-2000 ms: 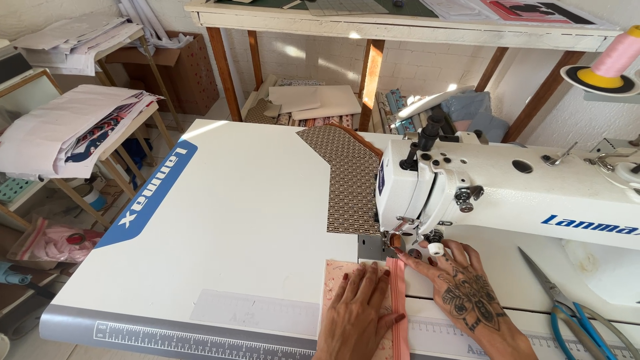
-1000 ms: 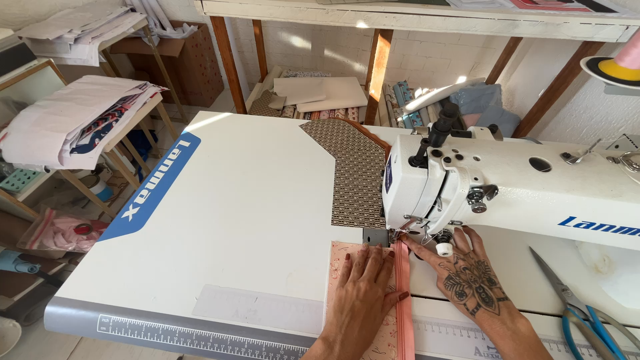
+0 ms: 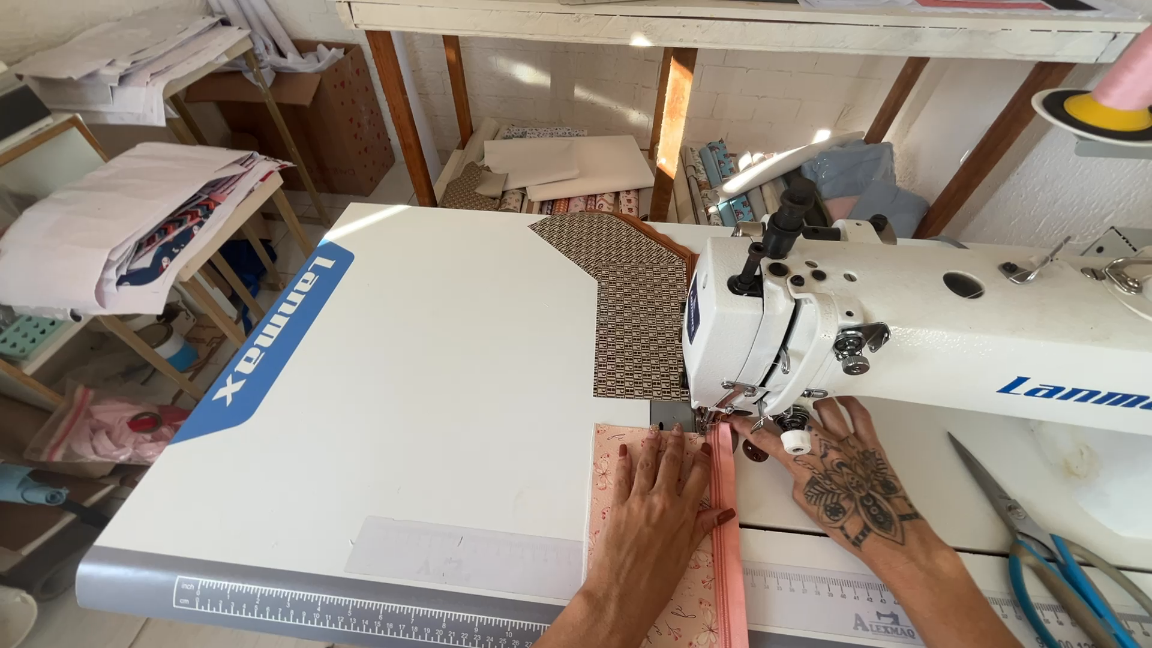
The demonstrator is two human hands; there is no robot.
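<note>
My left hand (image 3: 652,513) lies spread, palm down, on a pink printed fabric piece (image 3: 607,450) with a pink zipper tape (image 3: 729,540) along its right side. That tape's top end reaches the needle area of a white Lanmax sewing machine (image 3: 900,315). Fingertips of my right hand (image 3: 855,486) are at the tape's edge beside the presser foot, partly hidden by the machine head; whether they grip it I cannot tell. Just beyond the metal needle plate (image 3: 670,414) lies a brown patterned piece (image 3: 639,333), with a brown edge showing behind it.
Blue-handled scissors (image 3: 1035,535) lie right of my right hand. Clear rulers (image 3: 468,549) rest near the front edge, which bears a printed scale. A pink thread cone (image 3: 1125,81) stands at upper right. Behind are a white bench (image 3: 738,22) and fabric rolls; papers (image 3: 117,225) are at left.
Both hands stay by the machine, with the left still flat on the pink piece. The view has shifted slightly. No other plain change shows.
</note>
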